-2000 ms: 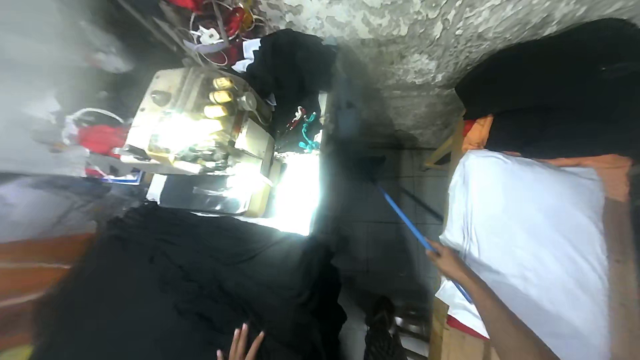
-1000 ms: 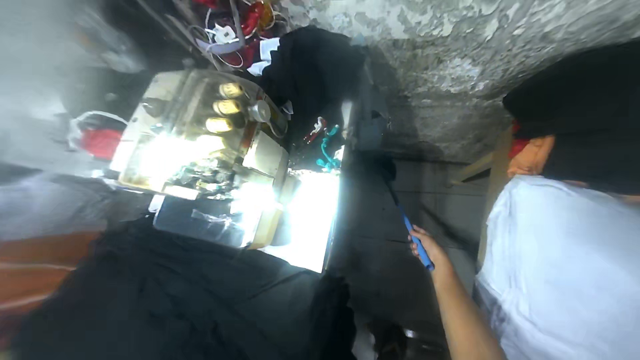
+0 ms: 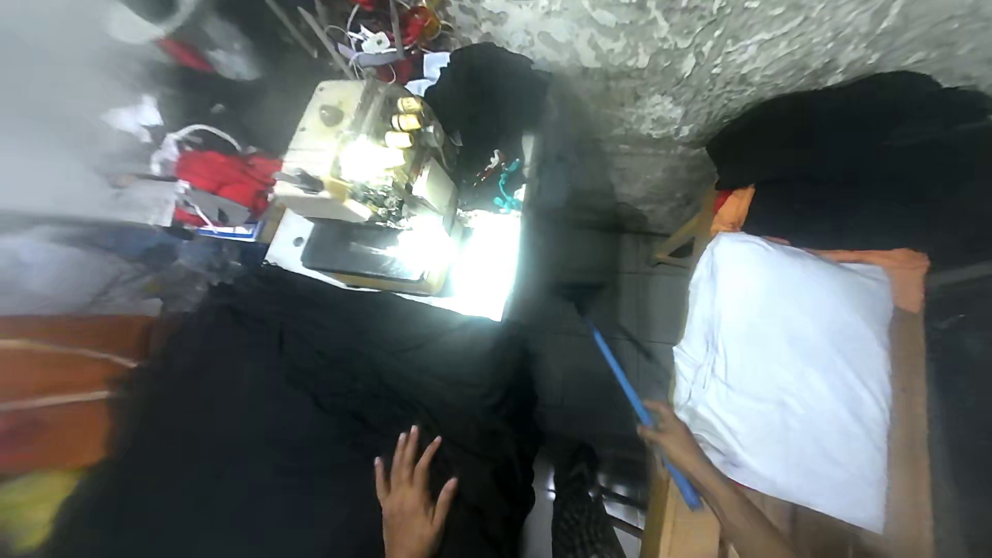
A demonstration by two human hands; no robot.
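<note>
My right hand (image 3: 673, 442) is closed around the blue handle (image 3: 620, 374) of a long tool, which slants down and away to a dark head (image 3: 580, 293) low over the tiled floor. What kind of head it is cannot be told in the shadow. My left hand (image 3: 411, 496), fingers spread and holding nothing, is over the black fabric (image 3: 310, 387) heaped at the near side of the sewing machine (image 3: 349, 163). Several yellowish knobs show on the machine, and a bright lamp glare covers its right side.
On the right, folded white cloth (image 3: 790, 372) lies on a wooden bench (image 3: 908, 434), with orange fabric (image 3: 907, 279) and black fabric (image 3: 852, 163) behind. A rough wall (image 3: 659, 70) stands beyond. Red cloth (image 3: 225, 182) is left of the machine. A patterned dark garment (image 3: 581, 504) shows below.
My left hand, out of view one second ago, is in view again over the black fabric. My right hand keeps hold of the blue handle, now nearer the bench again.
</note>
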